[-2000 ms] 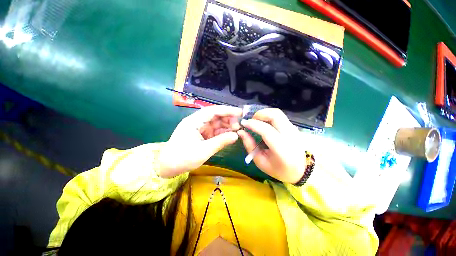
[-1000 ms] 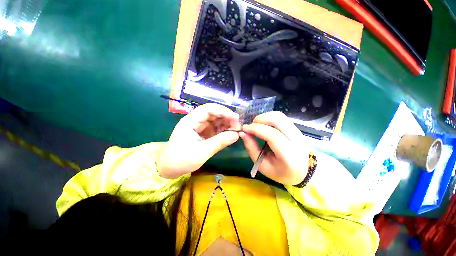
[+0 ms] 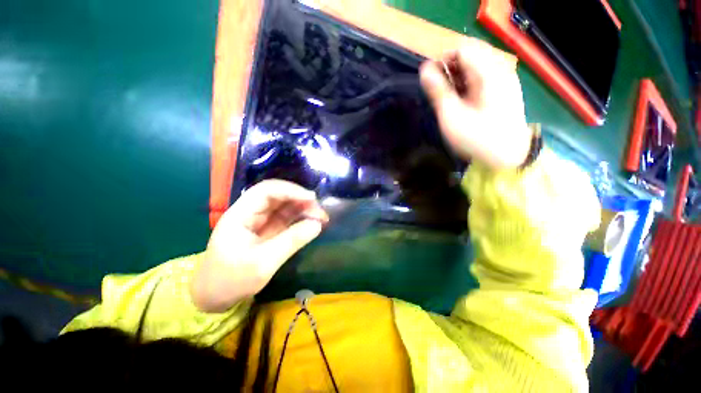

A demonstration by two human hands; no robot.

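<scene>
The glossy black display panel (image 3: pixel 353 115) lies in an orange foam tray (image 3: pixel 227 115), with clear wavy film and bright reflections on it. My left hand (image 3: pixel 257 238) is at the panel's near left edge, its fingertips pinching a limp, clear sticker sheet (image 3: pixel 350 219), which is blurred. My right hand (image 3: pixel 480 104) is over the panel's far right part, near the tray's edge. A thin glint of the tweezers (image 3: pixel 447 71) shows between its fingers; their tip and any small piece there cannot be made out.
Another dark panel (image 3: pixel 573 46) in a red-orange tray is at the upper right, with smaller trayed panels (image 3: pixel 655 146) beyond. A brown cardboard core (image 3: pixel 613 232) and blue bin (image 3: pixel 615 269) are right of my right sleeve. Red ribbed stacks (image 3: pixel 672 269) stand at the far right.
My hands have moved apart. My right hand has gone up and right over the panel; my left hand, with the sheet, is slightly lower and left. The view has shifted, and the panel sits further left.
</scene>
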